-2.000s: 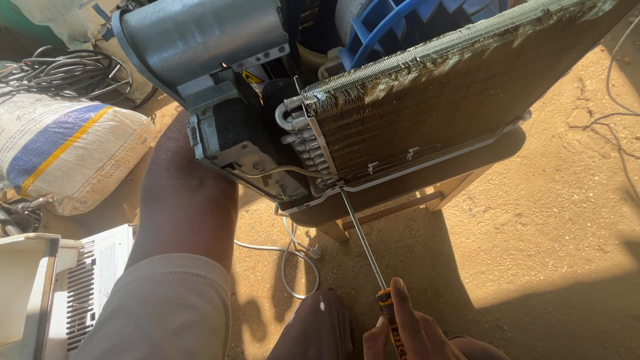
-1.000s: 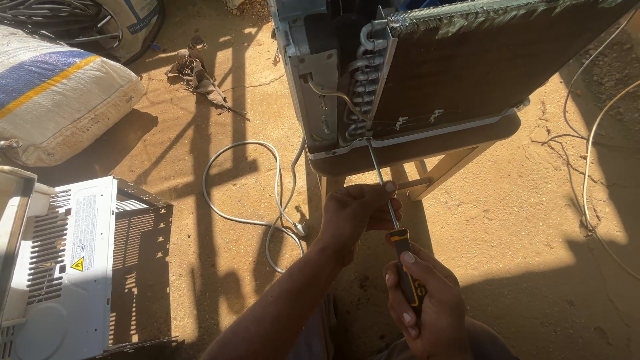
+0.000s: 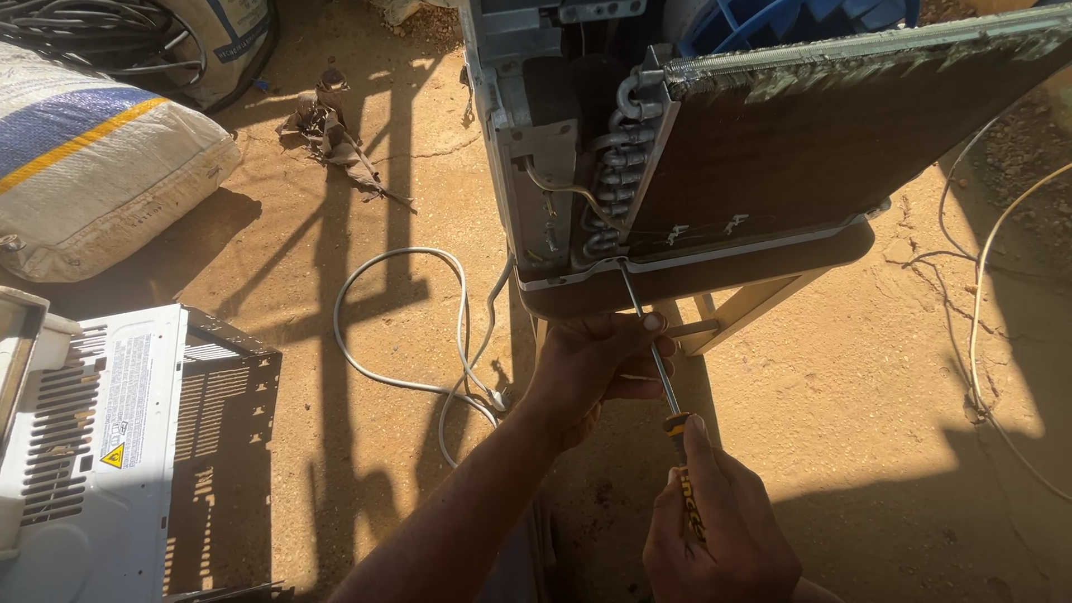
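My right hand [image 3: 720, 528] is closed around the black and yellow handle of a long screwdriver [image 3: 666, 381]. My left hand [image 3: 599, 368] holds the steel shaft partway up between thumb and fingers. The screwdriver's tip meets the lower metal edge of an opened air conditioner unit, just below the bent tubes [image 3: 618, 176] at the end of its finned coil [image 3: 804, 151]. Whether the tip sits in a screw cannot be told. A thin tube runs across the metal side plate [image 3: 548, 159]. The unit rests on a dark-topped wooden stool [image 3: 754, 260].
A pale power cord [image 3: 339, 314] loops on the sandy ground left of the stool. Further left lie a white slotted metal casing [image 3: 126, 394] and a stuffed woven sack [image 3: 109, 159]. Dry leaves [image 3: 335, 138] lie beyond the cord; a yellowish cable [image 3: 976, 310] runs at right.
My left arm, reaching to the unit's left side two seconds back, has come down, and that hand now holds the screwdriver's shaft. The view has shifted.
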